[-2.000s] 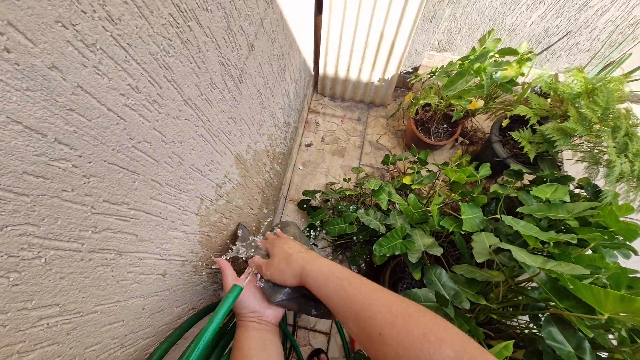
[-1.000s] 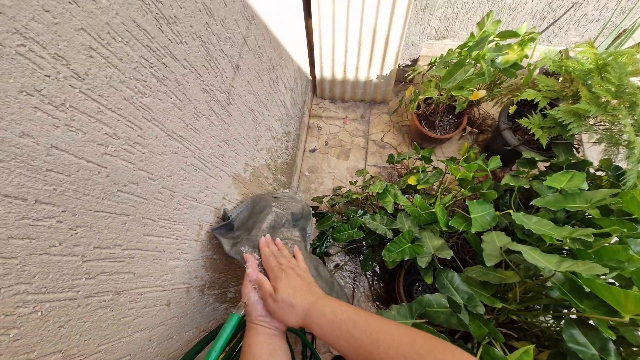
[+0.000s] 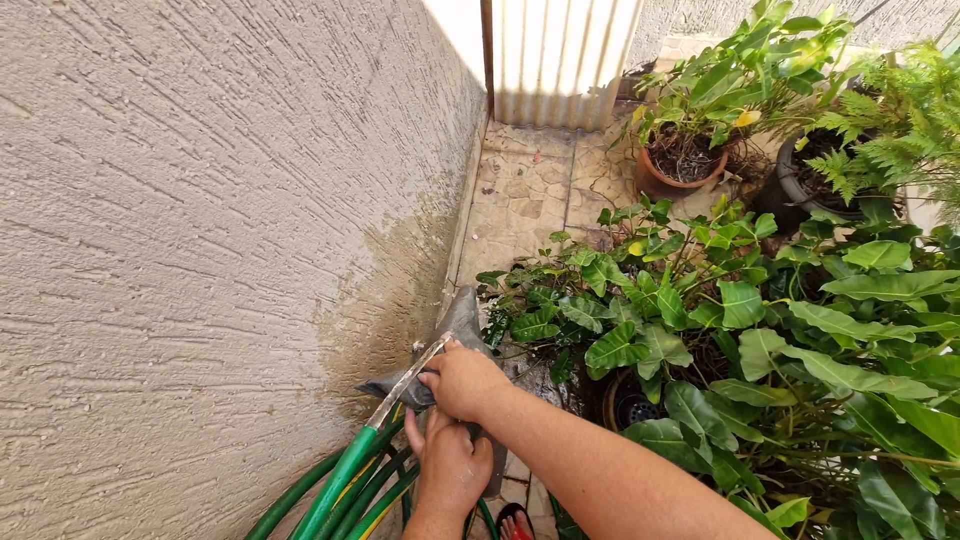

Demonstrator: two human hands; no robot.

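A wet grey cloth [image 3: 463,311] hangs close to the textured wall, bunched beneath both hands. My right hand [image 3: 466,381] grips its upper part, fingers curled. Just below, my left hand [image 3: 452,457] has its thumb and fingers bent against the lower part of the cloth; whether it grips the cloth is hard to tell. A green garden hose [image 3: 346,469] points up at the left of my hands, and its stream of water [image 3: 409,379] runs toward my right fingers. Neither hand is visibly on the hose, and what supports it is hidden.
Coiled green hose [image 3: 375,491] lies below my hands, near a sandaled foot [image 3: 514,521]. Leafy plants [image 3: 742,300] crowd the right side. Behind them stand a terracotta pot [image 3: 679,176] and a dark pot [image 3: 791,176]. A corrugated panel [image 3: 555,67] stands beyond the tiled floor [image 3: 517,191].
My hands were pressed together over the spread cloth one second ago; now they are apart, one above the other, and the cloth is bunched. The water stream shows plainly now.
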